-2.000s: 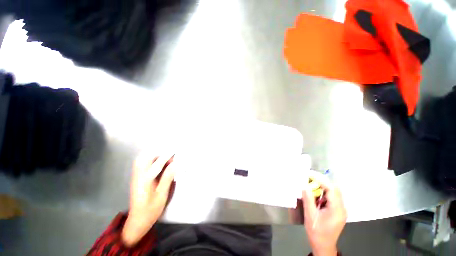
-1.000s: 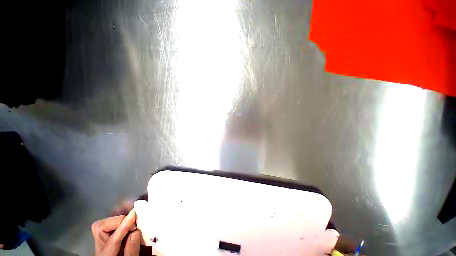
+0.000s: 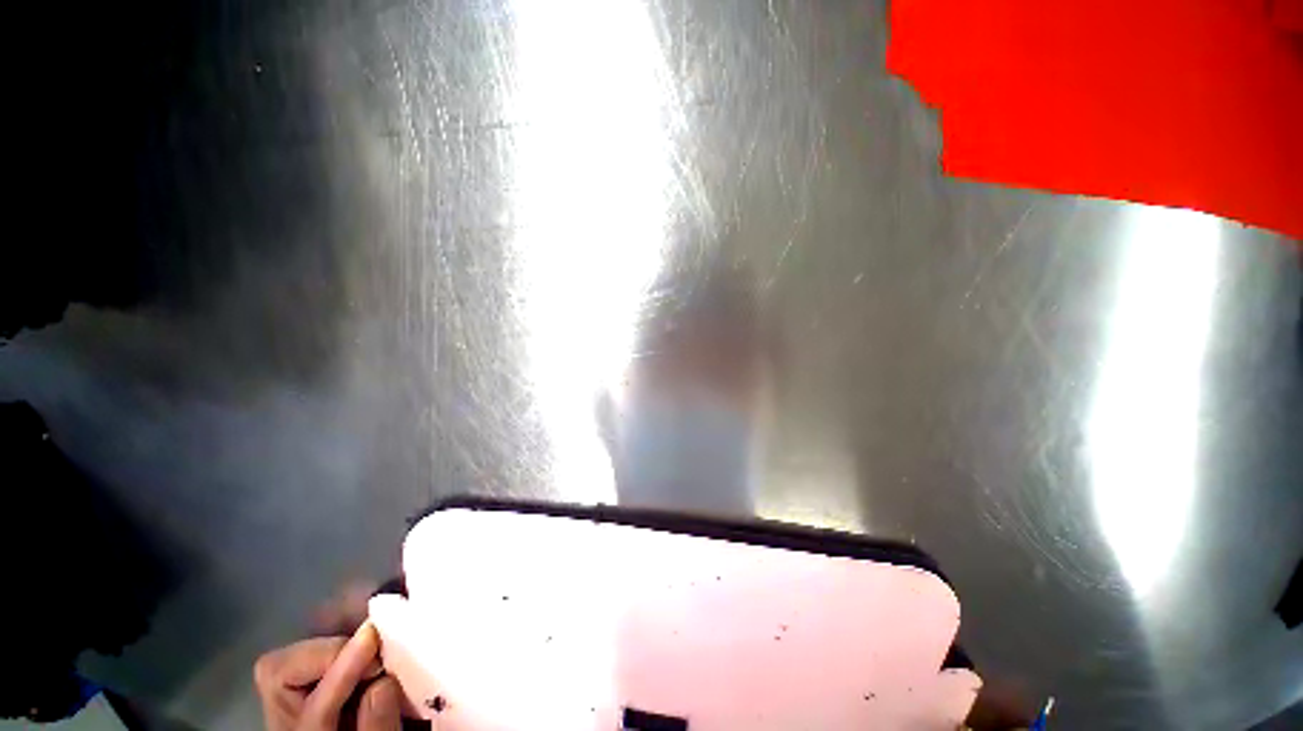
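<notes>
The white marking template (image 3: 686,614) lies at the bottom middle, cut off by the lower edge, with its small dark window near that edge. A black cut piece (image 3: 715,528) shows as a dark rim along the template's far edge and at both side steps. My left hand (image 3: 332,688) pinches the template's left edge, thumb and fingers at its step. My right hand is not visible; only the blue and pale tip of a pen (image 3: 1045,711) shows at the bottom edge, right of the template.
The shiny, scratched metal table (image 3: 857,357) reflects light in bright bands. An orange-red piece (image 3: 1100,107) lies at the upper right. Black stacks stand at the upper left (image 3: 86,143) and lower left (image 3: 57,557). A dark edge shows at the far right.
The view has dropped closer to the table since the earliest frame. Since then my right hand has left the picture. In the last second the template has shifted slightly down in view.
</notes>
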